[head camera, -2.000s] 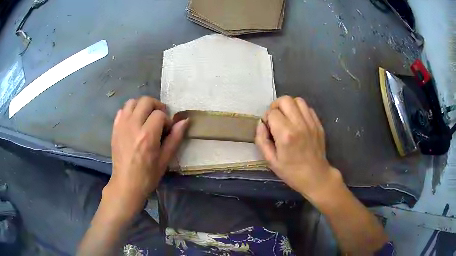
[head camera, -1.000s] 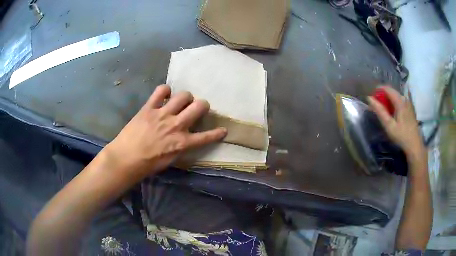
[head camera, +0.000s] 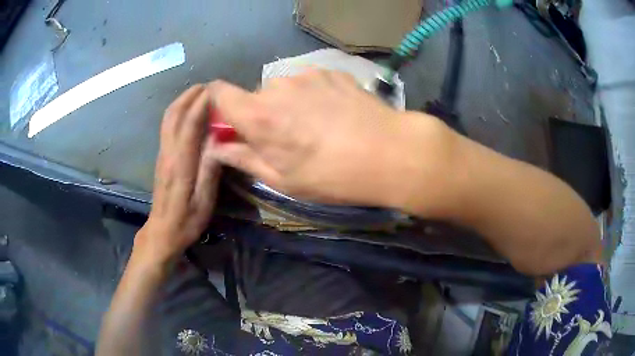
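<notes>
My right hand is closed on the iron, whose red handle part shows between my hands. The iron lies over the near part of the pale stack of pocket pieces and hides the brown hem fold. The stack's far edge and part of its near layered edge show. My left hand is at the left side of the stack, beside the iron's red part; its fingertips are blurred and partly hidden, so I cannot tell if it holds anything.
A brown-side-up stack lies beyond. A green coiled hose and dark cable run back from the iron. A dark rest pad is at right. A white curved strip and clear plastic are at left.
My right hand has brought the iron from the right side onto the near part of the stack. My left hand has moved from the hem fold to the stack's left side.
</notes>
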